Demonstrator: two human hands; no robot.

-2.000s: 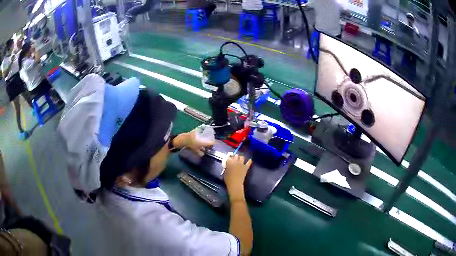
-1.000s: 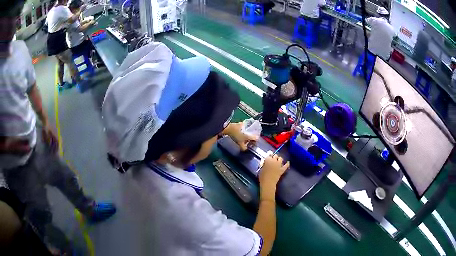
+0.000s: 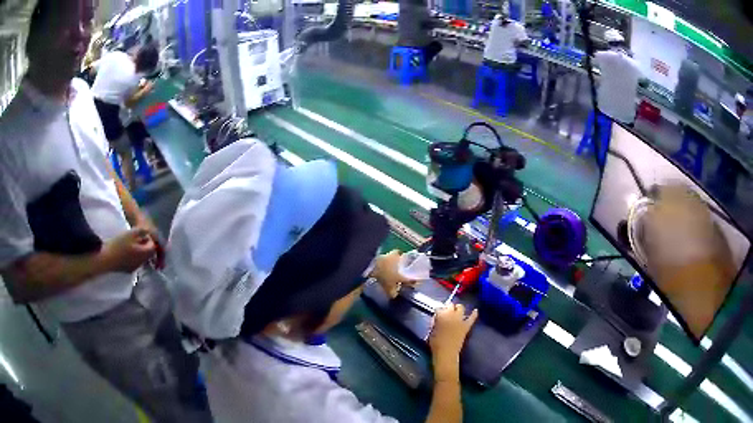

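Observation:
Neither of my hands is in view. A seated worker in a white cap [image 3: 223,240] works at the bench in front of me. One of that worker's hands holds a white wipe [image 3: 414,266]; the other holds a thin tool [image 3: 453,293] over a metal strip [image 3: 423,301] on the dark work pad [image 3: 504,347]. The digital microscope [image 3: 450,178] stands above them. The monitor [image 3: 673,235] shows a blurred, finger-like brown shape partly over a ringed disc. Another metal strip [image 3: 390,354] lies beside the pad, nearer the worker.
A standing person [image 3: 91,190] is at the left, hands together. A blue parts box [image 3: 513,296], red holder [image 3: 466,277] and purple reel [image 3: 560,237] are by the microscope. A metal strip [image 3: 580,402] lies at lower right. Other people are at far benches.
The view has swung about. The standing person at left now shows closer, with hands together. On the monitor, a brown shape has come over the ringed disc.

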